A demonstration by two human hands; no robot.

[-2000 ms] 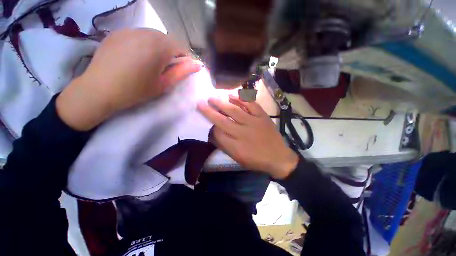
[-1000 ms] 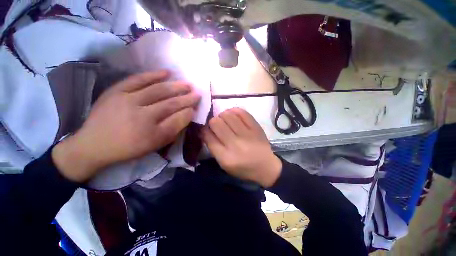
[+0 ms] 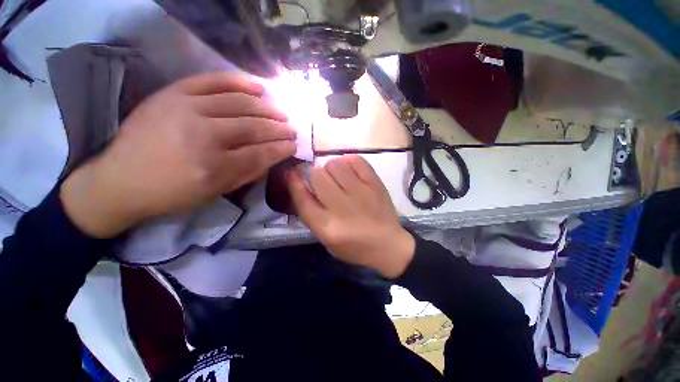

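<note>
The pale grey-white cloth (image 3: 175,227) lies left of the needle area, with its edge under the white glare of the lamp (image 3: 294,89). My left hand (image 3: 197,145) lies flat on the cloth, fingers together, pointing at the glare. My right hand (image 3: 350,213) has its fingertips closed on the edge of a maroon piece (image 3: 279,190) at the cloth's right edge, just in front of the needle area. The needle itself is lost in the glare. Black-handled scissors (image 3: 440,175) lie on the machine bed to the right of my right hand.
A maroon piece with a small pale tag (image 3: 477,97) lies behind the scissors. The machine head (image 3: 552,33) overhangs the top right. The table's front edge (image 3: 522,210) runs below the scissors. Striped sewn cloth (image 3: 522,257) hangs beside a blue basket (image 3: 600,257) at lower right.
Since two seconds ago, my left hand has gone from a curled pose to flat on the cloth. My right hand has moved back from the needle to the maroon edge. The cloth has shifted left.
</note>
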